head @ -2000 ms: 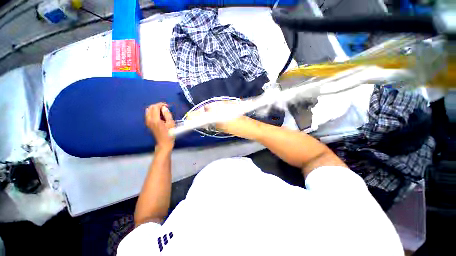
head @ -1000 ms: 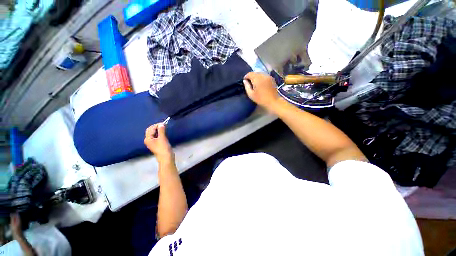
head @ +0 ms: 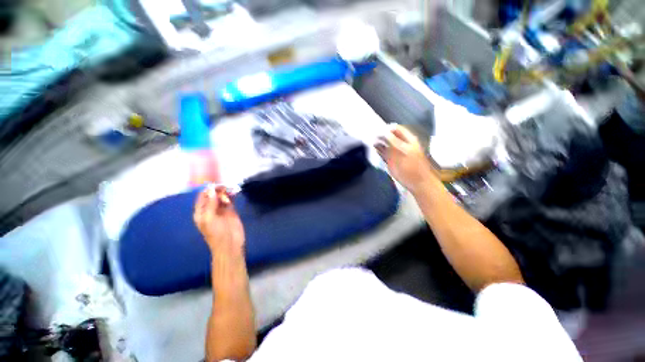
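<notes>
The view is blurred by motion. The garment's dark cloth part (head: 308, 178) lies along the back of the navy padded board (head: 262, 237), and its plaid part (head: 300, 134) lies behind it on the white table. My left hand (head: 221, 215) is at the left end of the dark cloth with its fingers pinched together; a small pale bit shows at the fingertips. My right hand (head: 404, 155) is at the right end of the dark cloth, fingers curled. Blur hides whether either hand grips the cloth. The iron's tan handle (head: 460, 172) shows to the right of my right wrist.
Blue bars (head: 283, 83) lie behind the board, one with a red label. White cloth (head: 463, 138) is near the iron. A dark and grey garment pile (head: 580, 219) is at the far right. A grey rail with a small yellow-topped box (head: 117, 134) runs behind the table.
The camera view has shifted. The iron was under my right hand, then stood parked at the right. The dark cloth now sits farther back on the board, narrower, with both hands at its ends.
</notes>
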